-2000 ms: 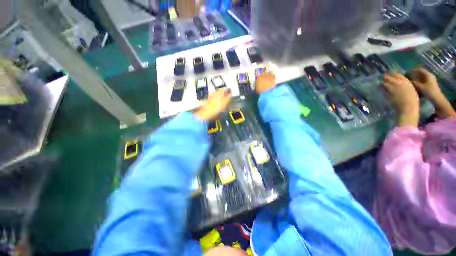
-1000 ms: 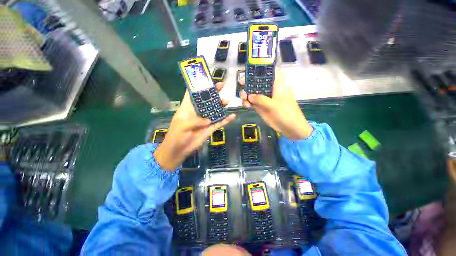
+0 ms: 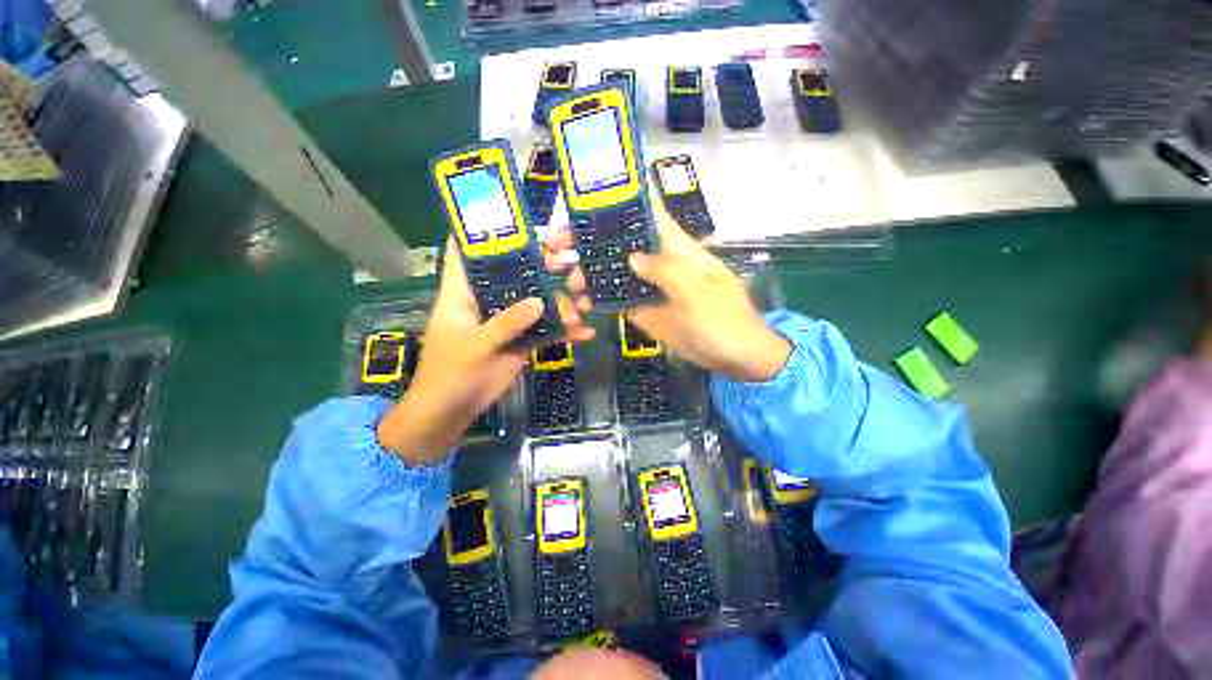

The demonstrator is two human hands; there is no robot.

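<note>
My left hand (image 3: 465, 352) holds a dark keypad phone (image 3: 485, 213) with a yellow frame and a lit white-blue screen, thumb on its keypad. My right hand (image 3: 698, 299) holds a like phone (image 3: 598, 146), also lit, thumb on its keys. The two phones are side by side, raised above a clear plastic tray (image 3: 625, 445). The tray holds two rows of phones. In its near row two phones, one at the centre (image 3: 564, 558) and one beside it (image 3: 675, 545), have lit screens; the phone to their left (image 3: 472, 565) has a dark screen. My forearms partly hide the tray.
A white raised surface (image 3: 930, 186) beyond holds several phones. Two green pieces (image 3: 950, 339) lie at right. Another tray (image 3: 80, 452) is at left. A grey upright (image 3: 286, 160) and stacked trays (image 3: 970, 80) stand beyond. A person's pink sleeve (image 3: 1156, 505) is at right.
Over two seconds, my hands have come back from the white surface and now hold two phones. Since one second ago, both phones have moved left and closer together, and my right thumb has moved onto the keys.
</note>
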